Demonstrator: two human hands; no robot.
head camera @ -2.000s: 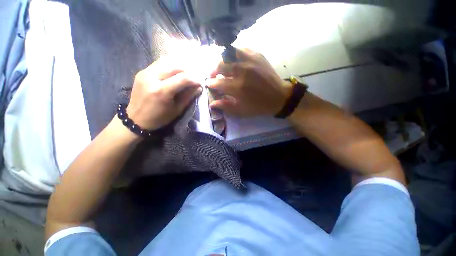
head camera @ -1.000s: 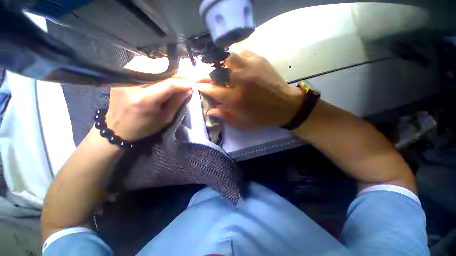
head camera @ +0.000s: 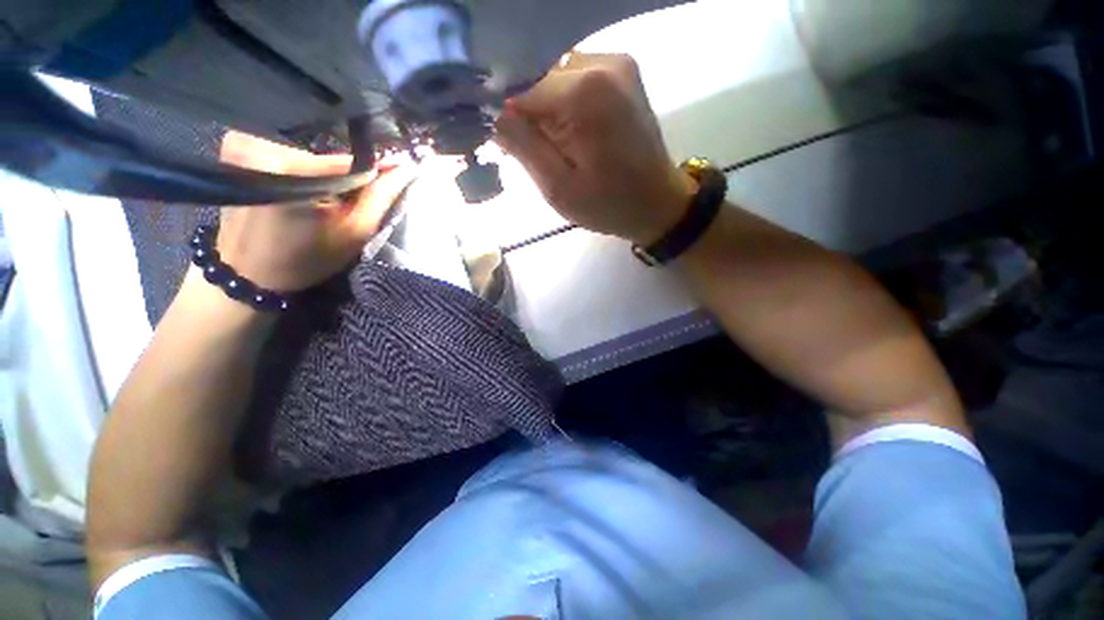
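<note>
A dark grey herringbone garment panel (head camera: 400, 375) lies over the table's front edge and hangs towards my lap. A strip of pale cloth (head camera: 426, 233) shows at its upper end, partly lost in lamp glare. My left hand (head camera: 297, 218), with a beaded bracelet, pinches the work beside the needle area, its fingertips partly behind a dark curved bar. My right hand (head camera: 593, 151) is raised beside the machine head (head camera: 424, 55), off the panel, with its fingers curled. Whether it holds anything cannot be told. The needle and foot are lost in glare.
The white table (head camera: 605, 297) has a dark ridged front edge. The dark curved bar (head camera: 157, 170) crosses the upper left. Pale cloth (head camera: 49, 351) hangs at the left. Dim clutter (head camera: 987, 285) lies beyond the table at the right.
My right hand has left the cloth and moved up beside the machine head, its fingers now curled. My left hand has shifted left and slightly up. More of the herringbone panel shows.
</note>
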